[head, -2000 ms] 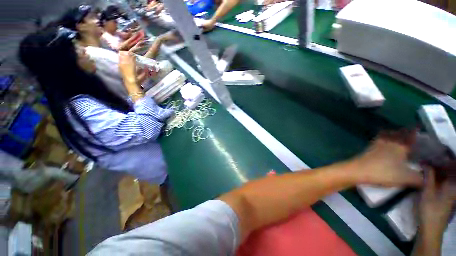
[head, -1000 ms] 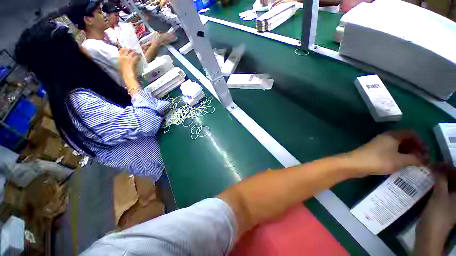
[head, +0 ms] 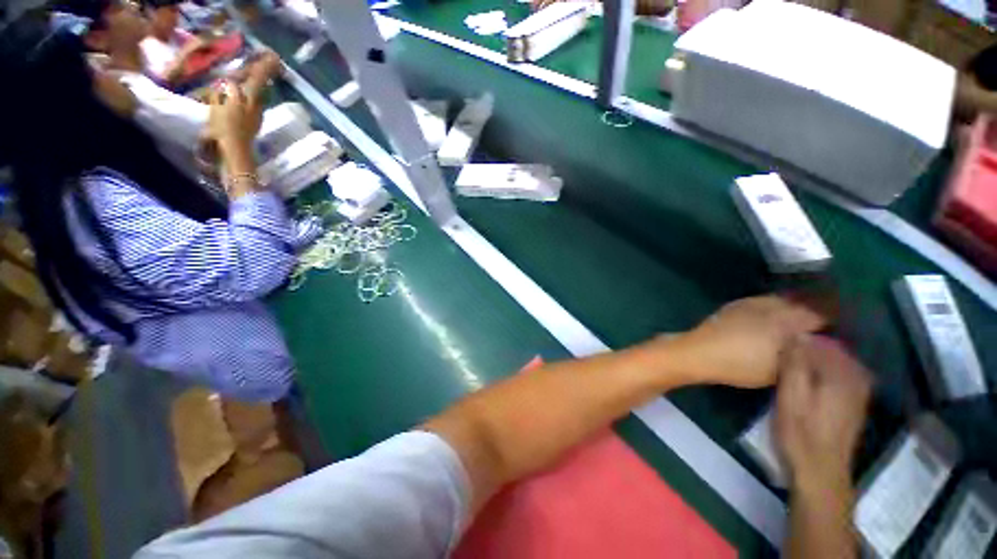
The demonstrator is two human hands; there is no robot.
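Note:
My left hand (head: 754,341) reaches in over the green conveyor belt (head: 612,262) and meets my right hand (head: 822,399) at the lower right. Both hands are blurred, with the fingers close together. A white retail box (head: 763,442) shows partly under and beside my right hand. The hands hide most of it, and I cannot tell which fingers touch it. Just right of my right hand lies another white box with dark print (head: 902,491), and one more is cut by the lower right corner.
White boxes lie further off on the belt (head: 779,222) (head: 940,336) (head: 508,181). A large white foam box (head: 809,98) and a red tray (head: 973,191) are across it. A pink-red mat (head: 601,508) lies under my left forearm. Rubber bands (head: 377,246) and a person in a striped sleeve (head: 164,246) are left.
The view has turned right. The barcoded box seen clearly between my hands a second ago is now mostly covered by them, and my hands are closer together.

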